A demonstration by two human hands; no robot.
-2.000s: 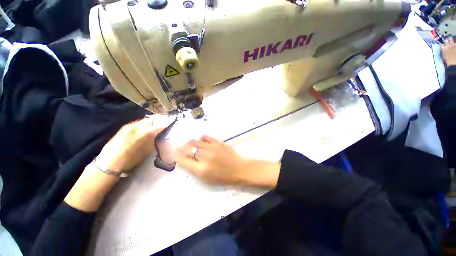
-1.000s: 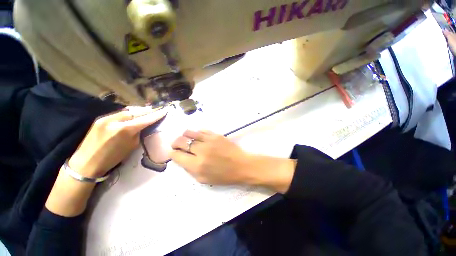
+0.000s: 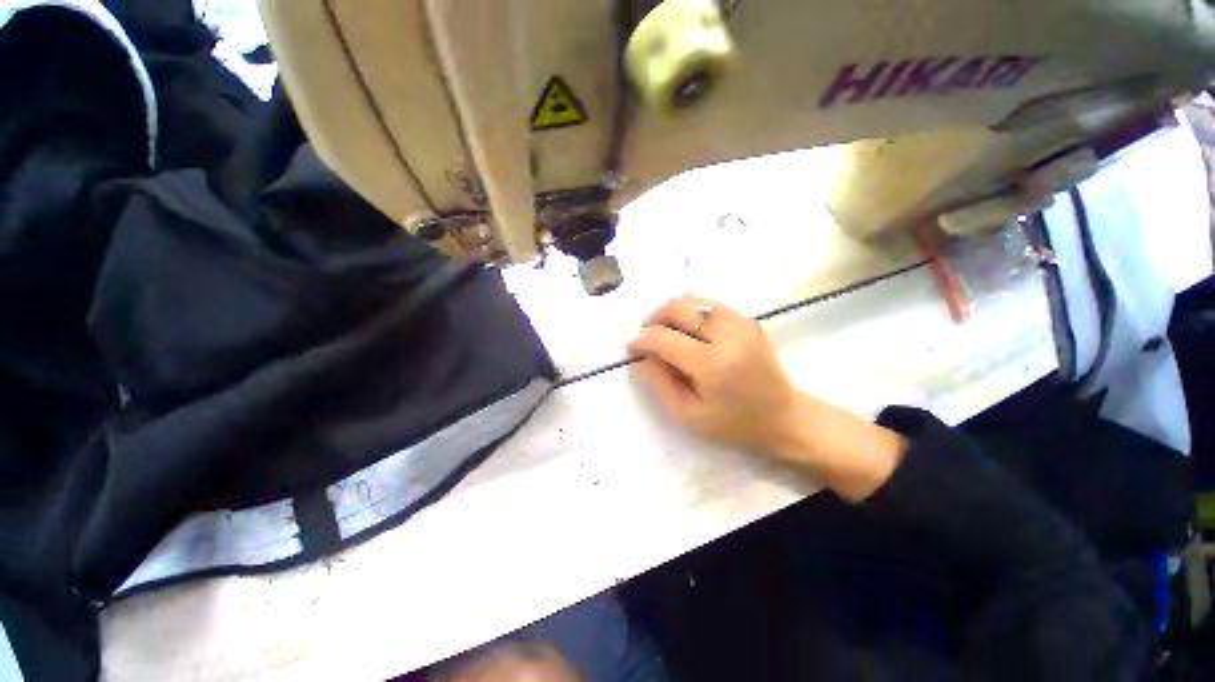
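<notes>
A black garment panel (image 3: 333, 320) lies left of the needle area, its right corner on the table below the presser foot (image 3: 520, 253). Along its lower edge runs a light grey strip (image 3: 400, 473) with a black crossbar and dark edging. My right hand (image 3: 720, 373) rests on the table right of the foot, fingers loosely curled and apart, with nothing visible in it. My left hand (image 3: 513, 662) is blurred and cut off by the bottom edge; its fingers cannot be made out. The small dark-edged piece is out of view.
The cream HIKARI machine (image 3: 786, 80) spans the top, with a ribbed knob (image 3: 601, 275) beside the foot. A red-orange stick (image 3: 949, 280) and a clear plastic bag (image 3: 993, 260) lie right. Grey-white pieces with black stripes (image 3: 1133, 307) hang at the table's right end.
My left hand has left the foot and dropped to the bottom edge. My right hand has moved right. The small dark-edged piece is gone; the panel's grey strip now shows on the table.
</notes>
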